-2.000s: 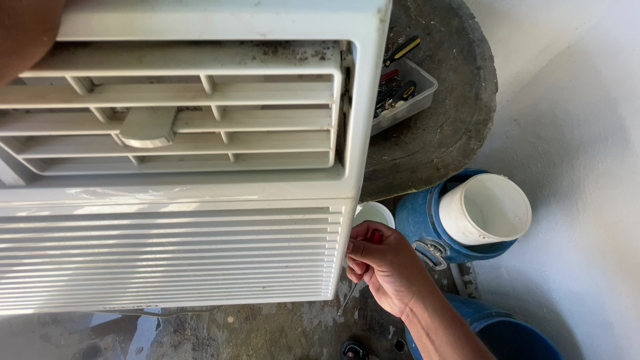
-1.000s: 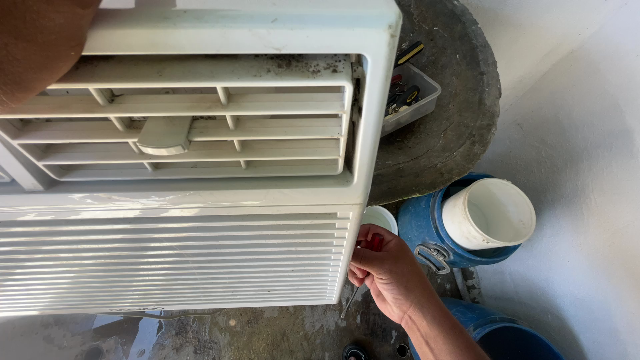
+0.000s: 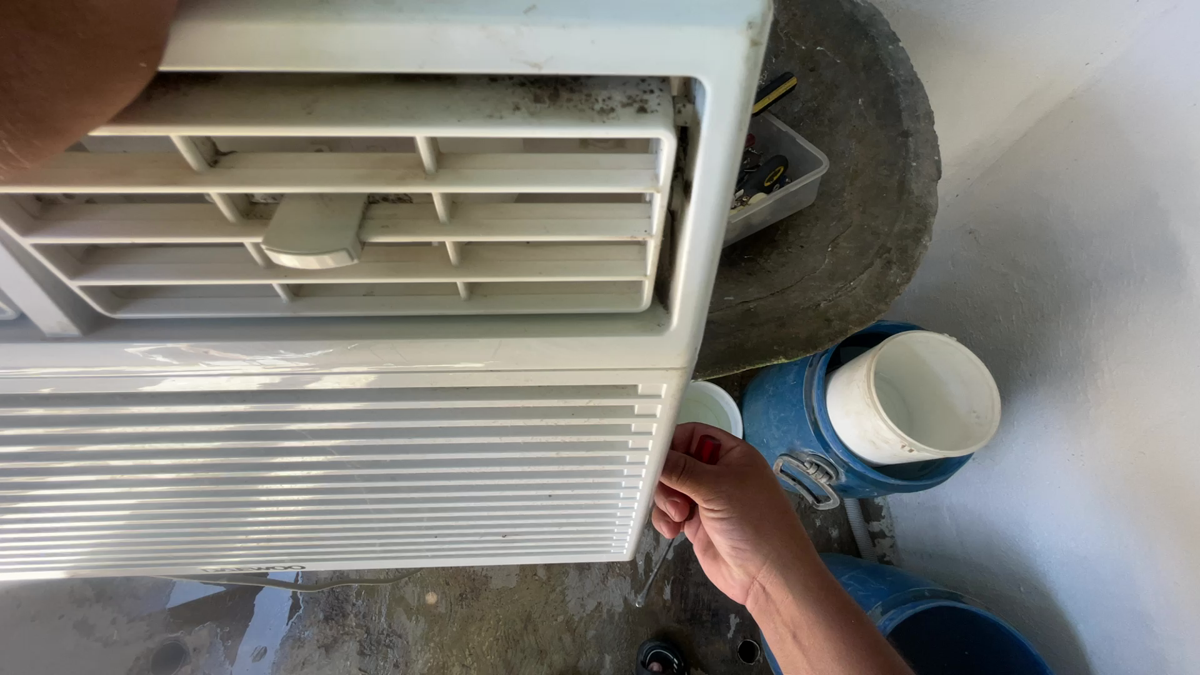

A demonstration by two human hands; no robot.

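Observation:
The white front panel of a window air conditioner (image 3: 525, 352) fills the left and middle, with louvres above and a slatted grille (image 3: 328, 478) below. My right hand (image 3: 717, 497) is at the panel's lower right edge. It holds a screwdriver (image 3: 708, 450) by its red handle, the thin metal shaft pointing down; some fingertips are hidden behind the panel's edge. At the top left a bare arm (image 3: 75, 75), apparently my left, lies over the panel's top; its hand is not in view. Dark specks mark the upper louvre frame.
A round concrete slab (image 3: 844, 253) carries a clear plastic box (image 3: 787, 192) of tools. To the right, a white bucket (image 3: 980, 403) sits in a blue drum (image 3: 773, 403), with another blue drum (image 3: 937, 600) lower down. A pale container (image 3: 717, 403) stands behind my right hand. The floor (image 3: 469, 619) looks wet.
The view has shifted slightly, and the panel takes up a bit more of it than two seconds ago. My right hand stays at the panel's edge with the screwdriver.

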